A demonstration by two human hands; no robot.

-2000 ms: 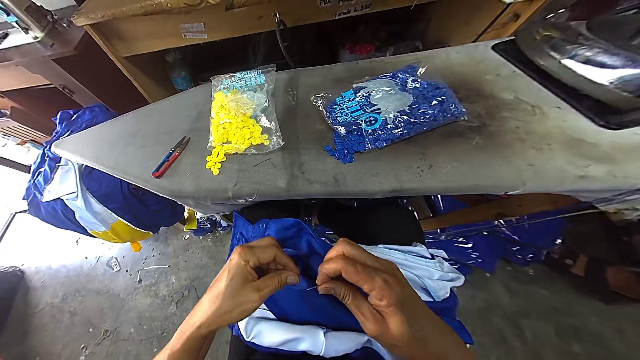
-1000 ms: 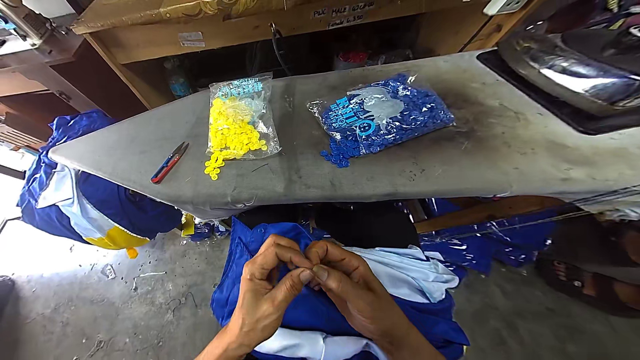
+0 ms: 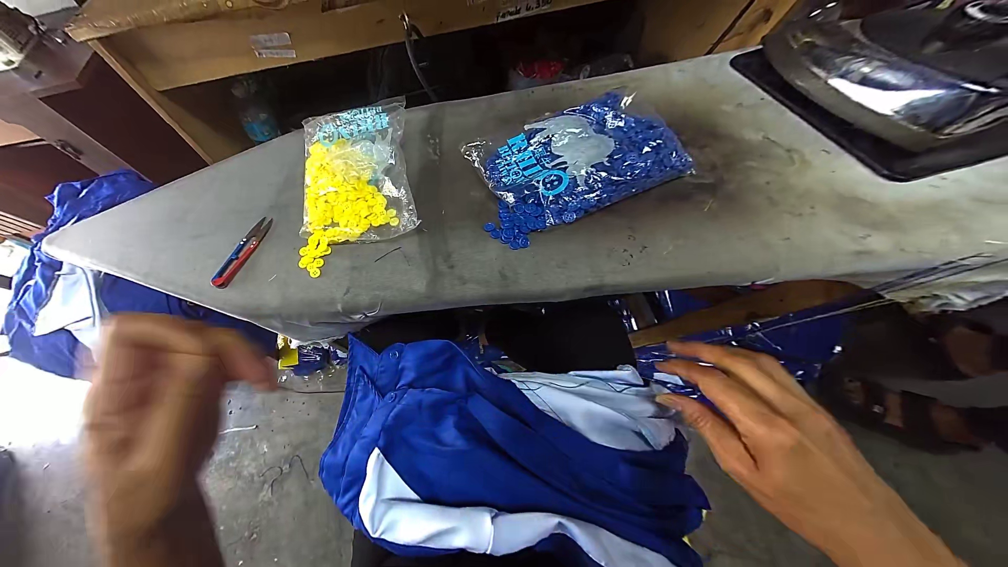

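A blue garment with white panels [image 3: 472, 441] lies across my lap, two buttons showing near its upper left edge. My left hand [image 3: 157, 409], blurred by motion, is raised left of the garment; whether it holds anything is unclear. To the garment's right is my right hand [image 3: 756, 425], its thumb and fingers apart near the white cloth, and what it may pinch is too fine to tell. On the ironing board, thread snips [image 3: 242, 253] with red and blue handles lie left of a plastic bag of yellow buttons [image 3: 342, 193]. A bag of blue buttons [image 3: 598, 161] lies farther right.
The grey ironing board [image 3: 409, 276] spans the view in front of me. An iron [image 3: 890, 71] rests on a black pad [image 3: 835, 126] at the upper right. Blue and white cloth [image 3: 71, 307] hangs at the left. A person's sandalled foot [image 3: 906, 405] is at the right.
My hands were together over the garment and are now far apart, the left one moved left and the right one moved right. The garment's buttoned edge has come into fuller view.
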